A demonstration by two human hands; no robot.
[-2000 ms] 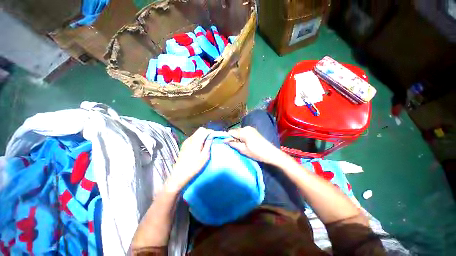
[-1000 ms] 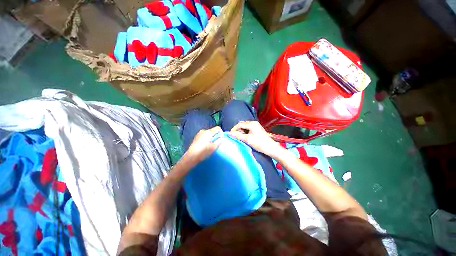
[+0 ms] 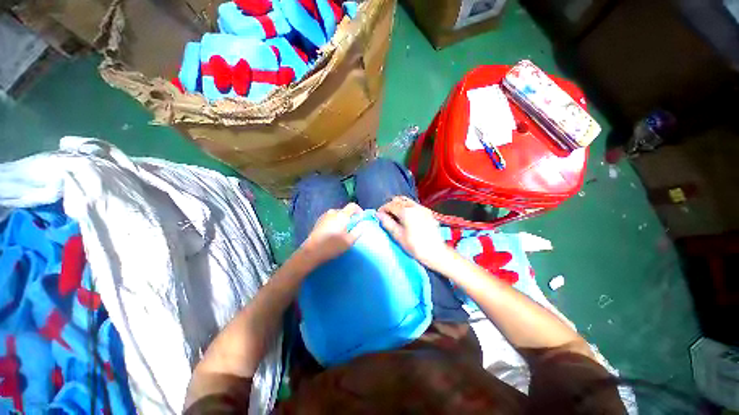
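A light blue plush piece (image 3: 369, 292) lies on the lap with its plain, bow-less side up, like a shallow tray. My left hand (image 3: 331, 233) pinches its far edge at the left. My right hand (image 3: 410, 230) holds the same edge just to the right, fingers bent over the rim. The fingertips are close together. Whether a small tool is between the fingers cannot be told.
A torn carton (image 3: 284, 138) with blue-red pieces stands ahead. A white sack (image 3: 162, 235) of pieces is at left. A red stool (image 3: 531, 174) at right bears a paper slip (image 3: 490, 117), a pen (image 3: 491, 151) and a patterned case (image 3: 551, 105). Pieces (image 3: 496, 258) lie by the right leg.
The view has shifted, so the carton and sack appear further left. The plush piece shows more of its plain side than two seconds ago. Both hands still hold its far edge.
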